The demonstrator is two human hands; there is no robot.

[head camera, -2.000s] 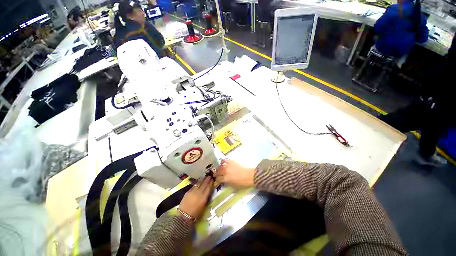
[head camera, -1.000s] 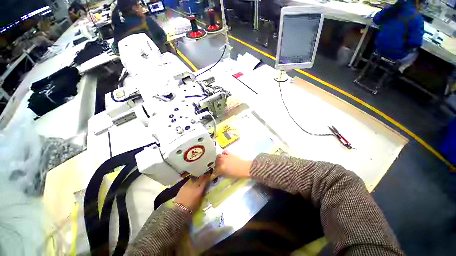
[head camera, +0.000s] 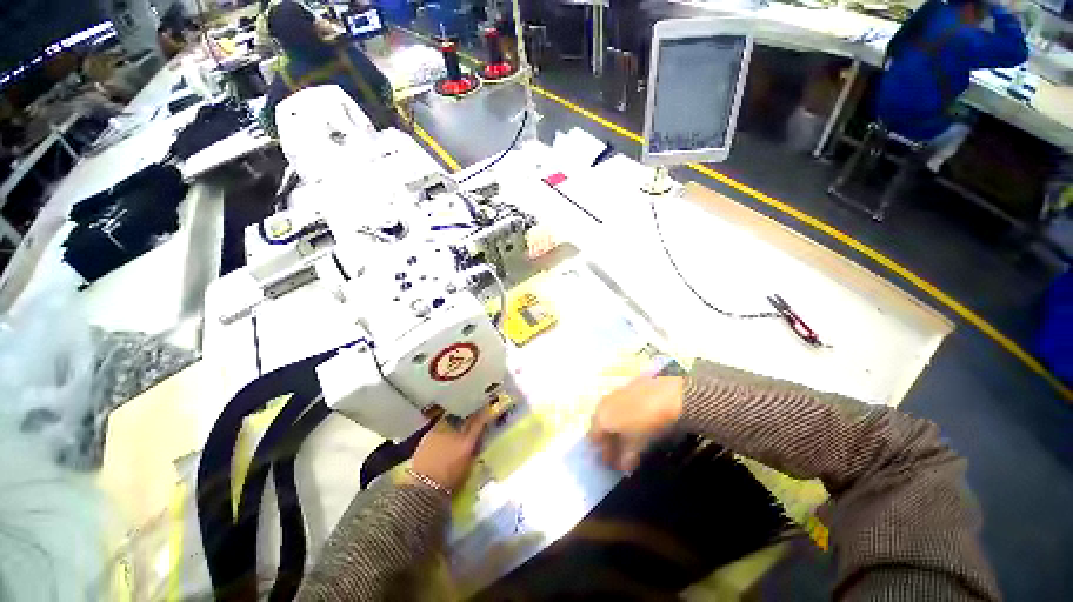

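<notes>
The white sewing machine (head camera: 406, 282) stands in front of me, its round red-and-white emblem facing me. My left hand (head camera: 453, 449) is just below the machine head at the needle area; its fingertips are partly hidden, and I cannot tell whether it holds fabric. My right hand (head camera: 635, 421) is over the shiny bed plate (head camera: 544, 492), at the upper edge of the black fabric stack (head camera: 694, 506). Its fingers are bent and blurred, and their grip is unclear. Black fabric strips (head camera: 224, 470) hang in loops left of the machine, with one end running under the head beside my left hand.
A yellow block (head camera: 530, 319) lies right of the head. Red-handled snips (head camera: 798, 320) lie on the right table, near a white-framed screen (head camera: 694, 94). Crumpled clear plastic (head camera: 53, 388) is at far left. Thread cones (head camera: 453, 71) stand behind. One person is behind the machine, another in blue at upper right.
My right hand has left the needle area and moved right and down to the edge of the black stack. My left hand has stayed near the needle. More of the stack's fringed edge shows.
</notes>
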